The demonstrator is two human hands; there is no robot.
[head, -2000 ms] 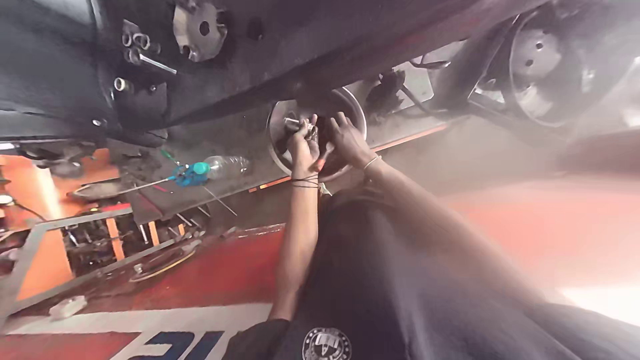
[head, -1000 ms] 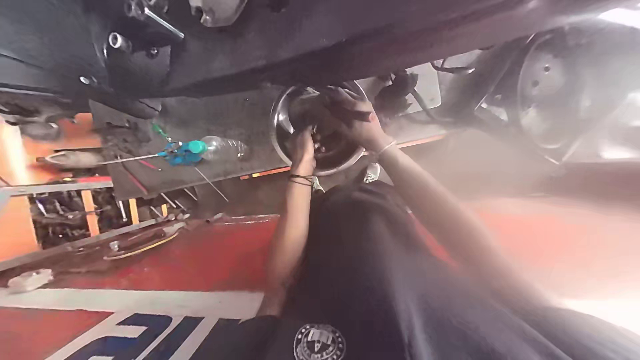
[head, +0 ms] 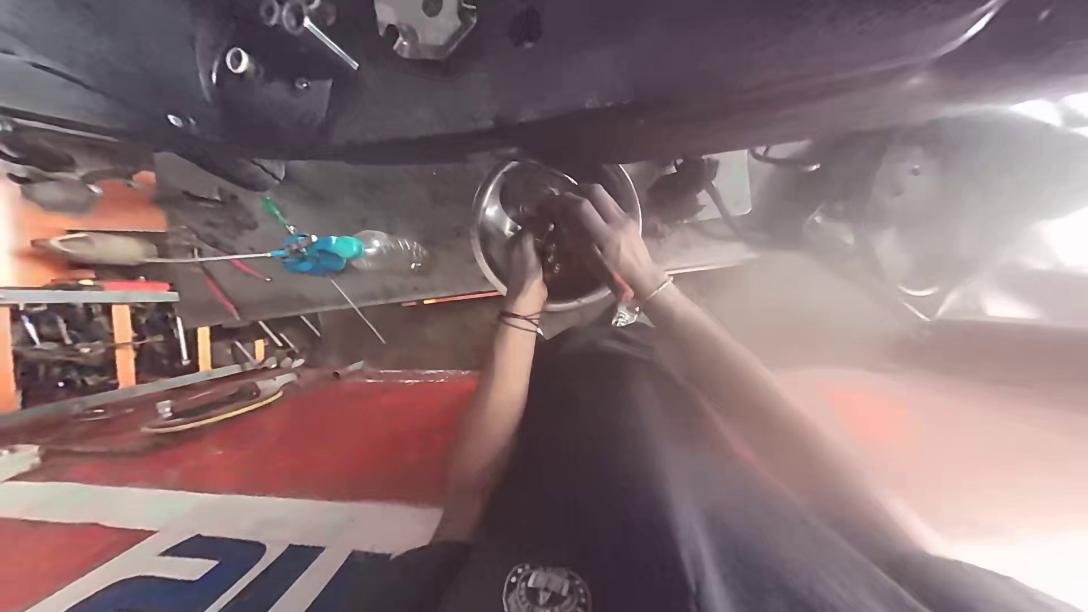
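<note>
A round metal basin (head: 490, 225) with a shiny rim stands on a grey surface beneath a large dark panel. Inside its outline, my left hand (head: 525, 270) is at the lower left with its fingers around a small dark part, too blurred to name. My right hand (head: 608, 229) reaches over the right side of the basin, its fingers bent against dark material in the middle. Whether this is one piece held by both hands, I cannot tell. Dark contents fill the basin between the hands.
Left of the basin lies a clear plastic bottle (head: 393, 252) with a blue spray head (head: 314, 254). The dark panel (head: 442, 110) spans the top, with a metal bracket (head: 429, 30) on it. An orange rack (head: 123, 344) of tools stands at the left.
My left hand was higher in the basin two seconds ago and is now near its lower left. My right hand has shifted within the basin's right side.
</note>
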